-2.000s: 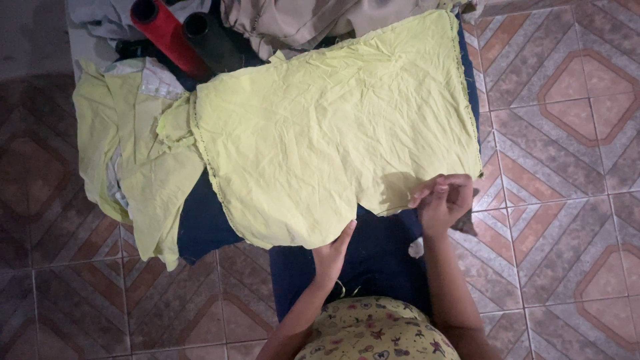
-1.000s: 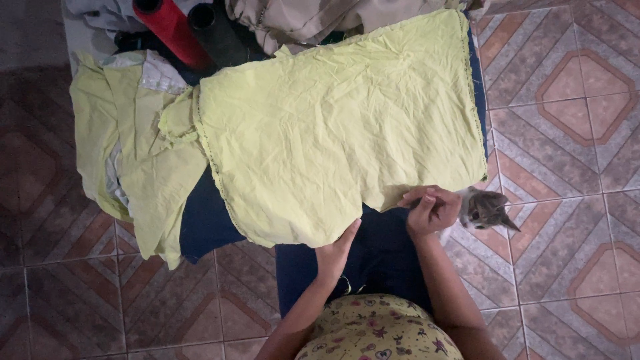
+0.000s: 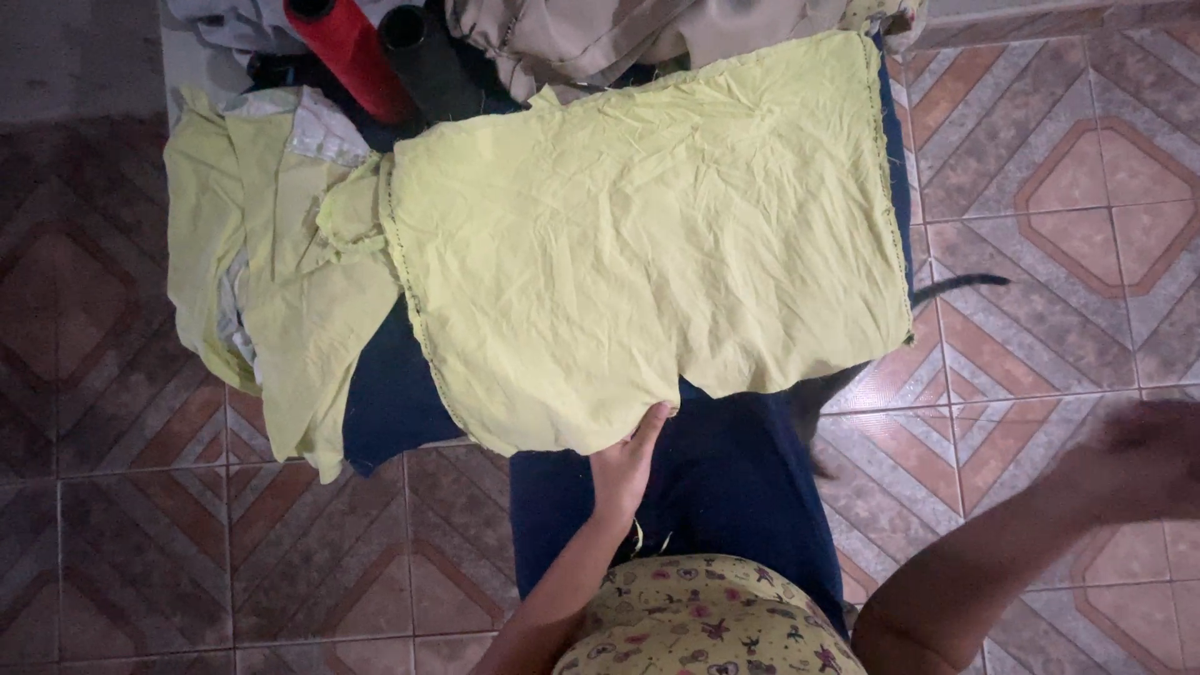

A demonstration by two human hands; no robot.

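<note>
A wrinkled yellow-green cloth piece [image 3: 637, 253] with dark stitching along its left and right edges lies spread over dark blue fabric [image 3: 389, 394]. My left hand [image 3: 626, 459] grips its lower edge, thumb on top and fingers hidden beneath, just left of a notch. Far out to the right, over the floor, is my right hand [image 3: 1148, 459], blurred and away from the cloth; its fingers cannot be made out. More yellow-green fabric [image 3: 291, 272], crumpled with some white cloth, hangs over the left side.
Behind the cloth stand a red thread cone [image 3: 352, 56] and a dark thread cone [image 3: 427, 66]. Beige fabric [image 3: 600, 37] is heaped at the back. A cat's dark tail [image 3: 961, 283] shows at the right edge, with part of its body low beside my lap. Patterned tiles [image 3: 1041, 328] cover the floor.
My right hand has left the cloth's lower edge and swung out to the right. My left hand stays at the edge. The cat's head, seen beside my right hand before, no longer shows.
</note>
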